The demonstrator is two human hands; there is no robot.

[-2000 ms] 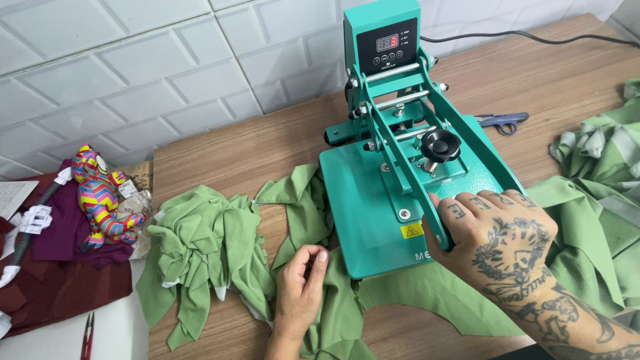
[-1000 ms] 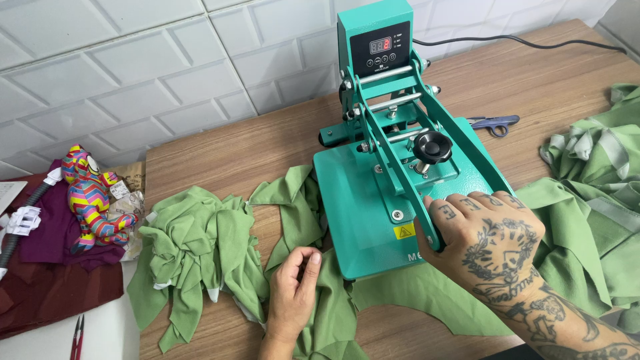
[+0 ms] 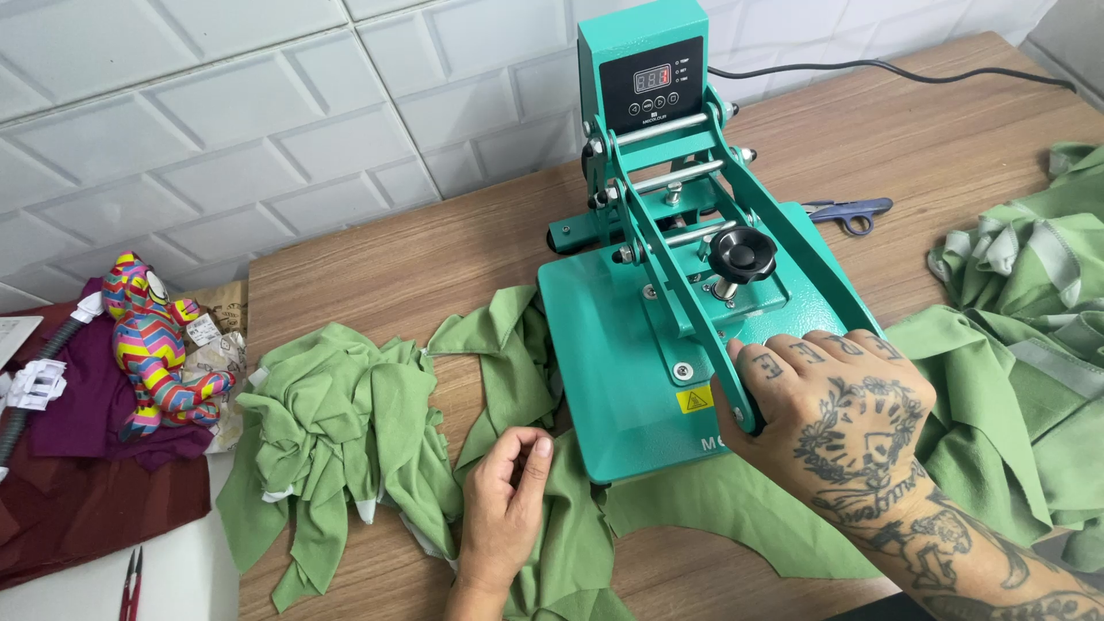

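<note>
A teal heat press [image 3: 595, 345] stands on the wooden table with its top plate lowered and its handle down. My right hand [image 3: 828, 423] grips the handle bar at the front. Green fabric [image 3: 724, 517] comes out from under the plate along its front and left edges. My left hand [image 3: 509, 500] rests on green cloth just left of the press, fingers curled; whether it pinches any cloth does not show. A crumpled pile of green fabric pieces [image 3: 336, 414] lies farther left. More green fabric with pale strips [image 3: 992, 371] is heaped at the right.
Blue-handled thread snips [image 3: 849, 211] lie behind the plate. A black power cable [image 3: 897, 69] runs along the back near the tiled wall. At the left are a multicoloured figurine [image 3: 151, 354], purple cloth [image 3: 73, 405], dark red cloth [image 3: 103, 517] and red tweezers [image 3: 131, 586].
</note>
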